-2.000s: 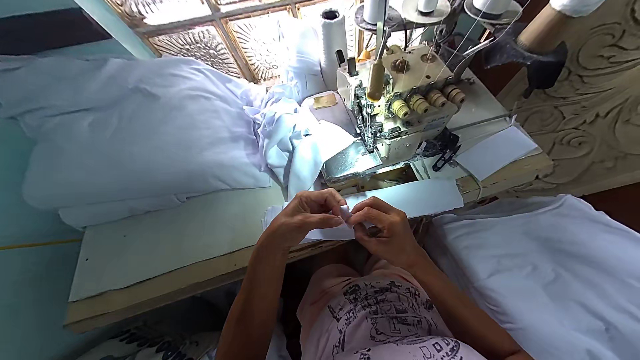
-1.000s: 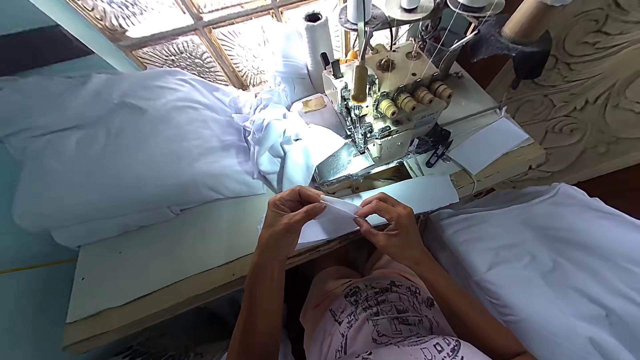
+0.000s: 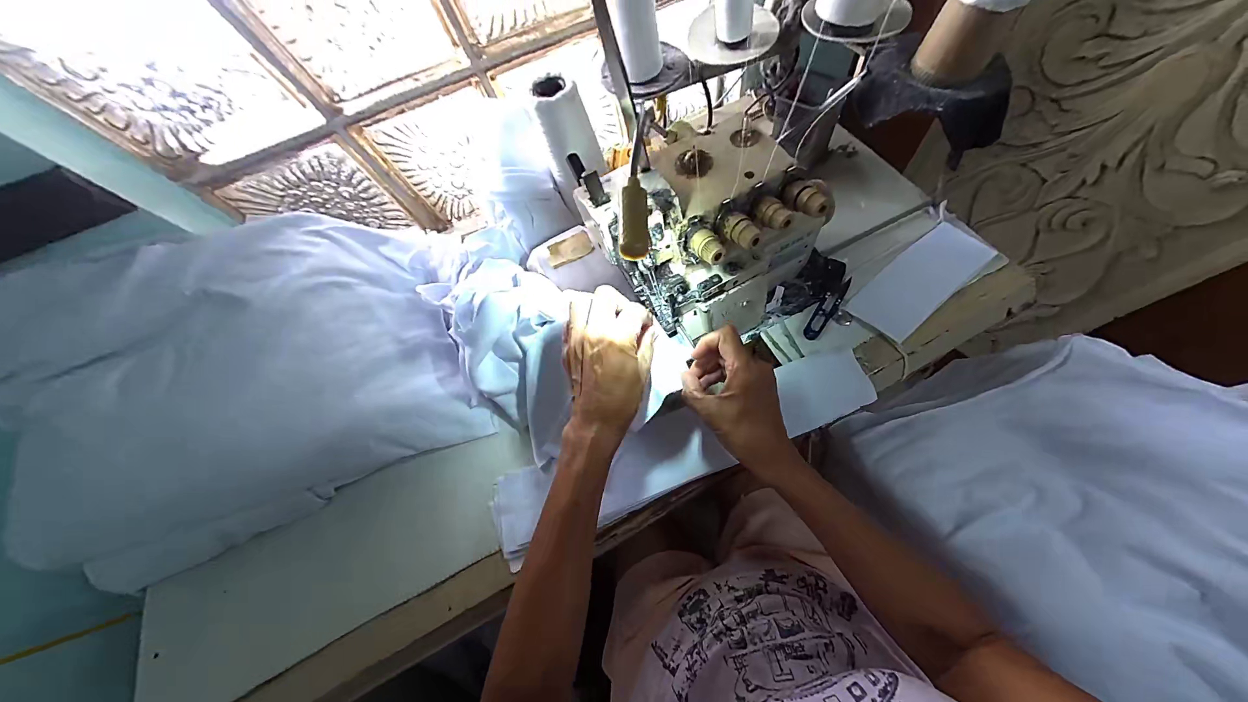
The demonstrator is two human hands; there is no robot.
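Observation:
My left hand (image 3: 606, 361) is at the front of a serger sewing machine (image 3: 731, 214), on a piece of white fabric (image 3: 669, 369) near the needle area. My right hand (image 3: 733, 390) has its fingers curled at the right edge of that piece, just below the machine's front; whether they pinch it is hard to tell. Under both hands a stack of pale cut fabric strips (image 3: 624, 478) runs along the table's front edge. Bunched light fabric (image 3: 512, 336) lies left of my left hand, against the machine.
A large heap of white fabric (image 3: 224, 390) covers the table's left part. More white cloth (image 3: 1092, 497) lies at the right. Thread cones (image 3: 570, 132) stand behind the machine. Black-handled snips (image 3: 827, 310) and a pale rectangular piece (image 3: 924, 278) lie to its right.
Both hands have moved up from the table's front edge to the machine's front. Earlier they held a small folded white piece between their fingertips. The view has shifted closer to the machine.

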